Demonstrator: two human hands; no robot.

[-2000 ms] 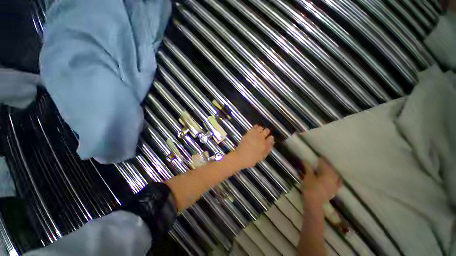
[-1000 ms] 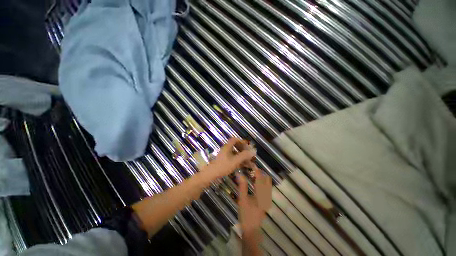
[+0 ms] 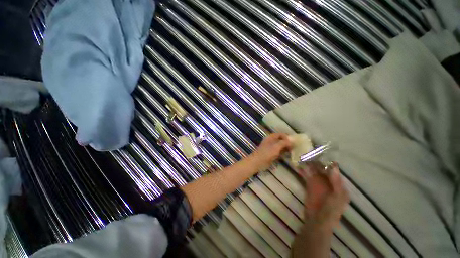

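A silver clip with a cream pad is between my two hands, over the corner area of the pale grey-beige fabric. My left hand has its fingertips closed on the cream pad. My right hand is blurred and its fingers are at the clip's metal part. Long cream pleats lie over the bars below my hands. The tips of my right fingers are partly hidden by the clip and blur.
Several loose clips lie on the bare silver bars left of my hands. A light-blue cloth is heaped at the upper left. More dark-spaced bars run at the lower left. Loose fabric folds lie at the right.
My hands moved from the fabric and the bars near the loose clips rightward to the fabric's edge. A clip with a cream pad now shows between them. Fewer clips lie near the hands' former place.
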